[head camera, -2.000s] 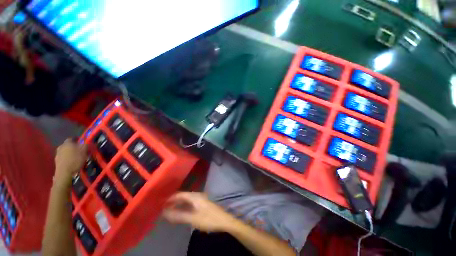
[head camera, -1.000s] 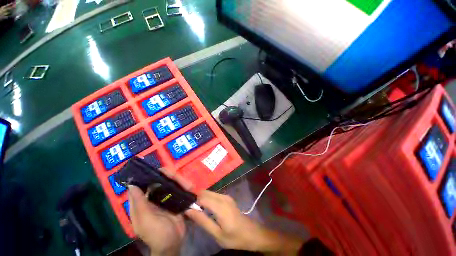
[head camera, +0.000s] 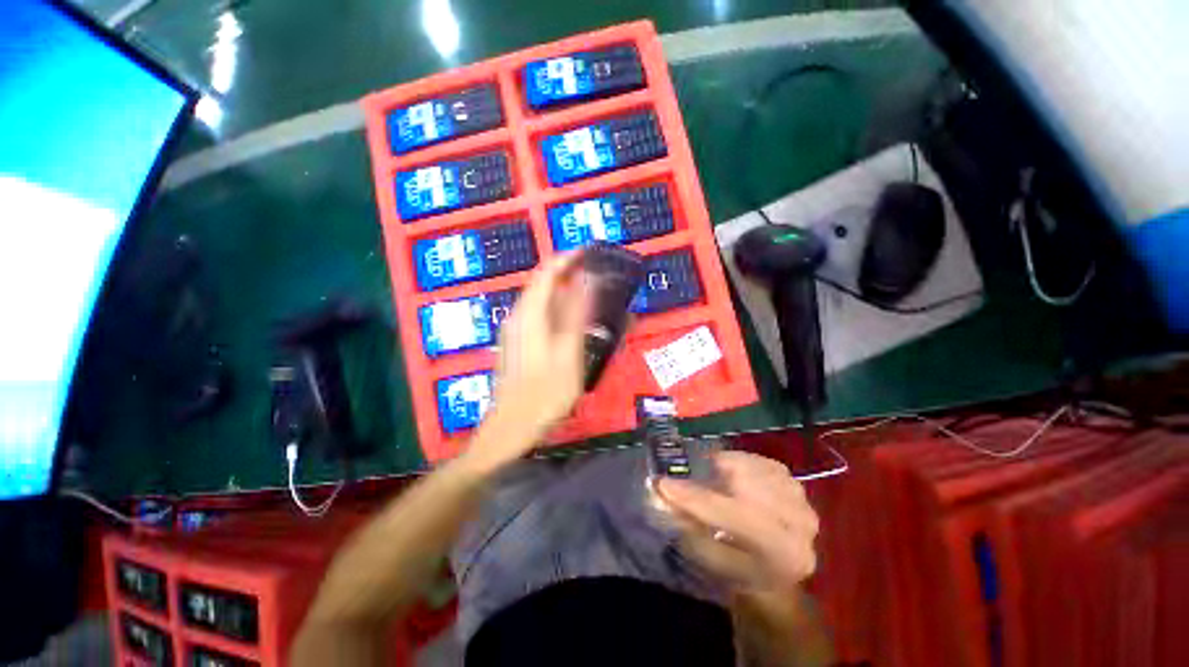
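A red phone tray (head camera: 399, 319) lies on the bench with face-up keypad phones (head camera: 459, 186) in its pockets. My left hand (head camera: 541, 352) is slightly blurred over the tray's lower middle and holds a dark phone (head camera: 608, 306). My right hand (head camera: 743, 512) is below the tray's front edge and holds another phone (head camera: 664, 440), with a pale label and a yellowish patch showing. One lower right pocket holds only a paper label (head camera: 683, 357). The left hand covers part of the lower pockets.
A barcode scanner (head camera: 792, 313) and a mouse (head camera: 902, 239) lie at a pale mouse pad (head camera: 958, 283). Another scanner (head camera: 326, 378) and a cabled phone (head camera: 286, 401) lie left. Monitors (head camera: 65, 248) flank the bench. Stacked trays (head camera: 900, 521) stand below right; a black-phone tray (head camera: 269, 593) is lower left.
The view has turned and the tray appears more upright. My hands, together on the cabled phone one second ago, are now apart, each holding a phone.
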